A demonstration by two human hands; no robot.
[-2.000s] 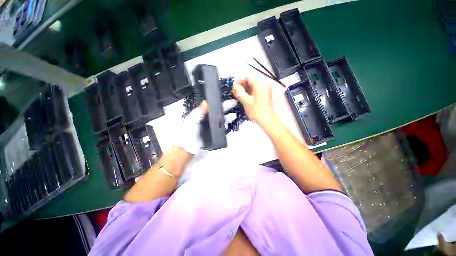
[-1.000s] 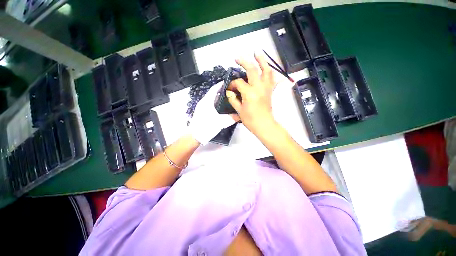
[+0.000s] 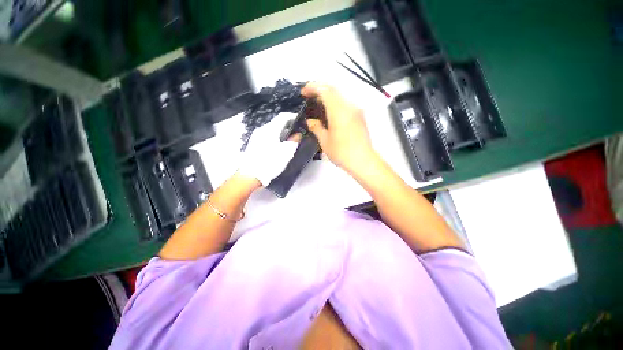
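A black plastic housing (image 3: pixel 294 168) is held tilted over the white sheet (image 3: pixel 287 65). My left hand (image 3: pixel 266 149), in a white glove, grips it from the left. My bare right hand (image 3: pixel 337 127) has its thumb and fingers at the housing's upper end; whether they pinch a small part is hidden. A heap of small black parts (image 3: pixel 272 102) lies on the sheet beyond my left hand. Tweezers (image 3: pixel 365 76) with a reddish end lie on the sheet to the right of my hands.
Open black housings stand in groups at left (image 3: pixel 160 181) and right (image 3: pixel 422 133). A tray (image 3: pixel 102 198) of black housings is at far left. A pale edge strip (image 3: pixel 273 31) runs along the back. A white sheet (image 3: pixel 512 229) and a red patch (image 3: pixel 580 195) lie below the bench at right.
The housing has turned from upright to a slant, its smooth side now showing at the lower end. My right hand has moved from the heap to the housing. The whole view has shifted slightly.
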